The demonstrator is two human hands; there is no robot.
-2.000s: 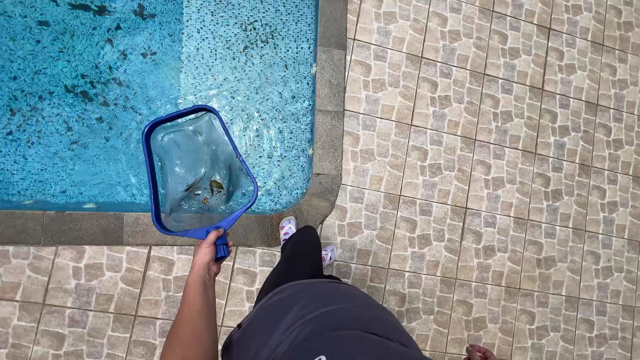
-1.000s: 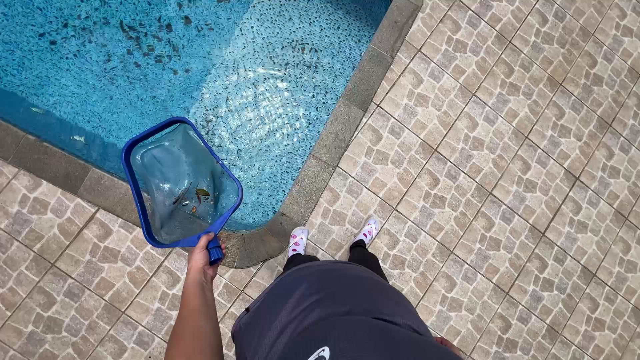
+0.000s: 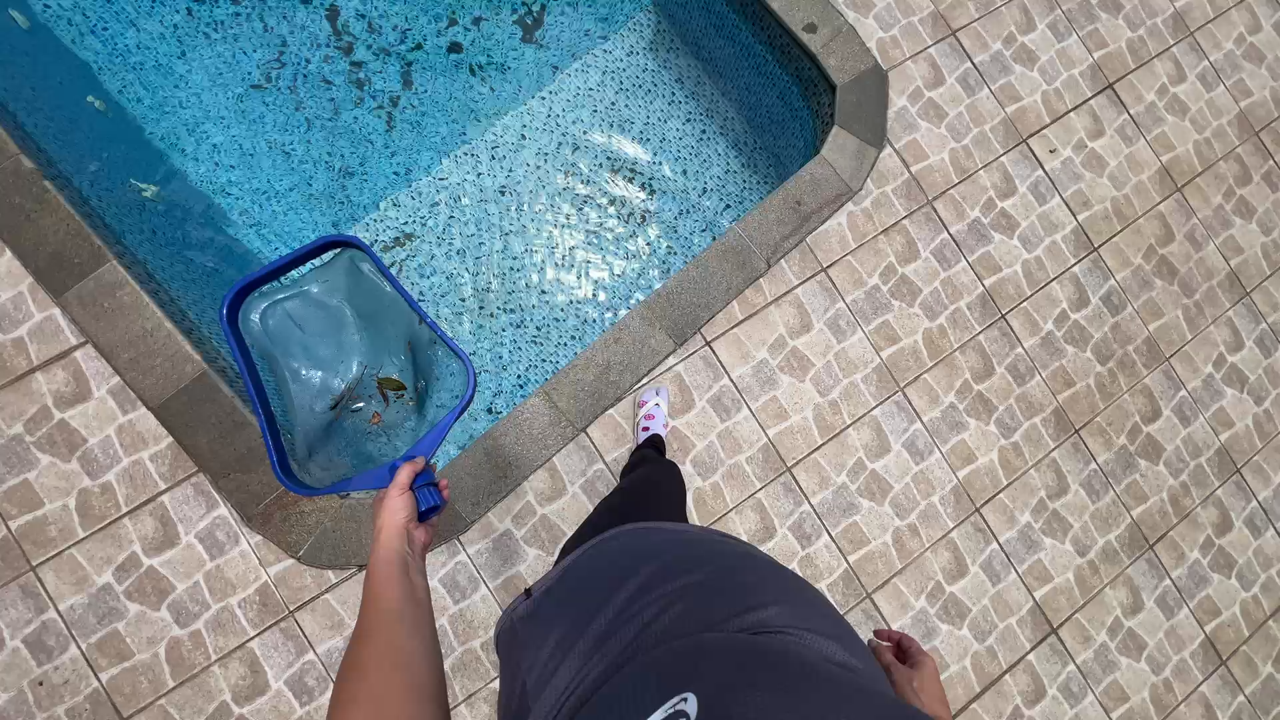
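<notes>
My left hand is closed around the short handle socket of a blue plastic pool skimmer net. The skimmer is held out over the pool's corner, its frame overlapping the stone coping. Wet leaves and bits of debris lie in its translucent mesh. My right hand hangs low at my right side, near my dark shirt, with its fingers curled; part of it is out of view, and nothing shows in it.
A tiled swimming pool has a pale submerged ledge and dark debris in the water. Grey stone coping edges it. Patterned paving tiles surround the pool. One foot in a spotted sock and sandal stands near the coping.
The view has turned along the pool's corner. My right hand, out of sight one second ago, shows again at the lower right. My left hand keeps its hold on the skimmer.
</notes>
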